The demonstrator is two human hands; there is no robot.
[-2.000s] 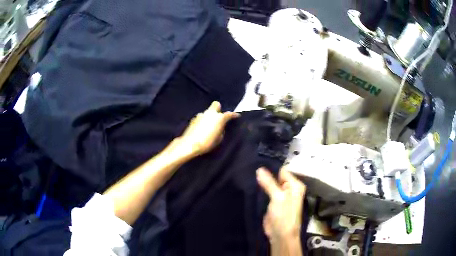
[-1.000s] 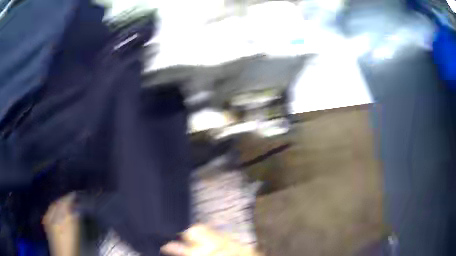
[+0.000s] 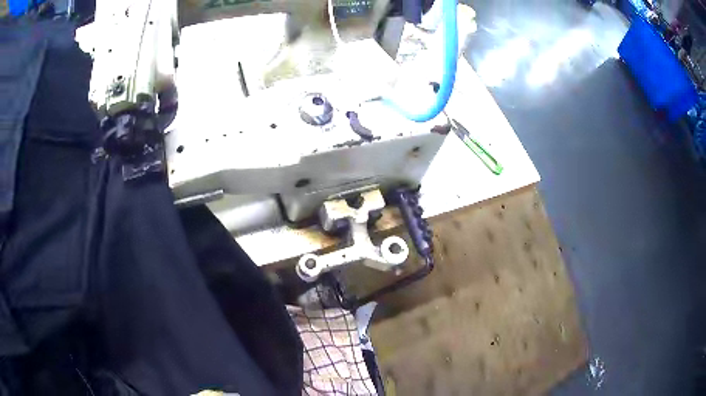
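Dark navy cloth (image 3: pixel 147 286) lies at the left and hangs down past the front of the sewing machine (image 3: pixel 271 131). Its edge passes by the black presser foot and needle area (image 3: pixel 135 143). A small pale patch at the bottom edge looks like part of my right hand (image 3: pixel 214 393), almost wholly cut off; its grip cannot be told. My left hand is not in view.
A silver linkage bracket (image 3: pixel 356 247) juts from the machine's front, beside a black bent rod (image 3: pixel 418 232). Green snips (image 3: pixel 481 153) lie on the white tabletop (image 3: pixel 507 166) near a blue hose (image 3: pixel 447 69). Checked cloth (image 3: pixel 333 352) covers the lap. Blue bin-like object (image 3: pixel 658 69) stands top right.
The view has swung right and down from the needle area, blurring midway. Both hands, earlier on the cloth, have dropped to the bottom; the left is now out of view.
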